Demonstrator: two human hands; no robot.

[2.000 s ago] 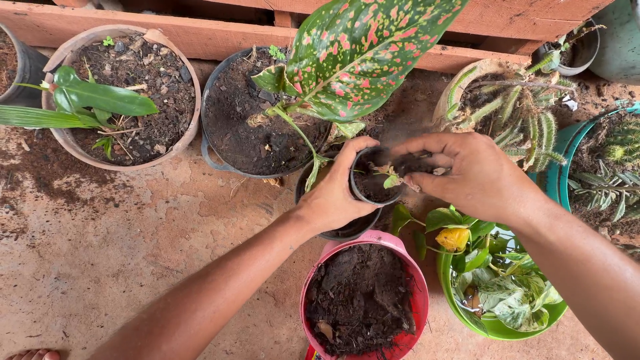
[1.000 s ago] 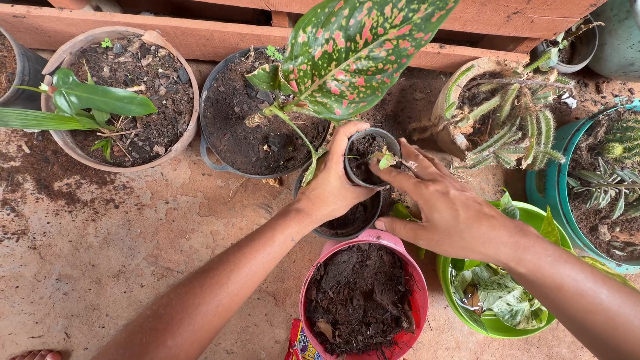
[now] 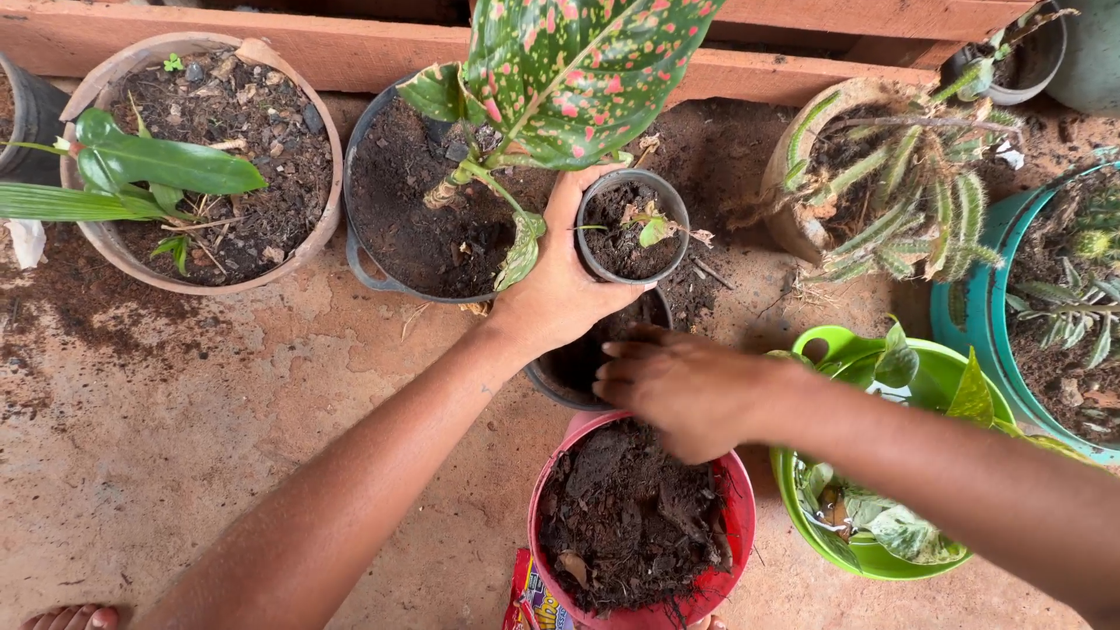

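My left hand (image 3: 560,284) grips a small dark plastic pot (image 3: 632,226) holding soil and a small seedling (image 3: 652,226). Below it is a wider dark pot (image 3: 577,363) with soil inside, partly covered by both hands. My right hand (image 3: 678,385), blurred, reaches with its fingers over that pot's right side; whether it holds soil cannot be seen. Just under the hand stands a pink-red bucket (image 3: 739,516) filled with dark soil (image 3: 626,516). Left of the small pot, a large-leaved plant with pink spots (image 3: 586,74) grows in a gray pot (image 3: 372,258).
A clay pot with leafy plants (image 3: 328,184) is at the left. On the right are a cactus pot (image 3: 787,166), a green basin with leaves (image 3: 927,569) and a teal pot (image 3: 1006,332). Painted wooden boards (image 3: 394,52) run along the back. A printed packet (image 3: 529,595) lies beside the bucket.
My right hand has left the small pot's seedling and moved down to the wider pot. My left hand still holds the small pot.
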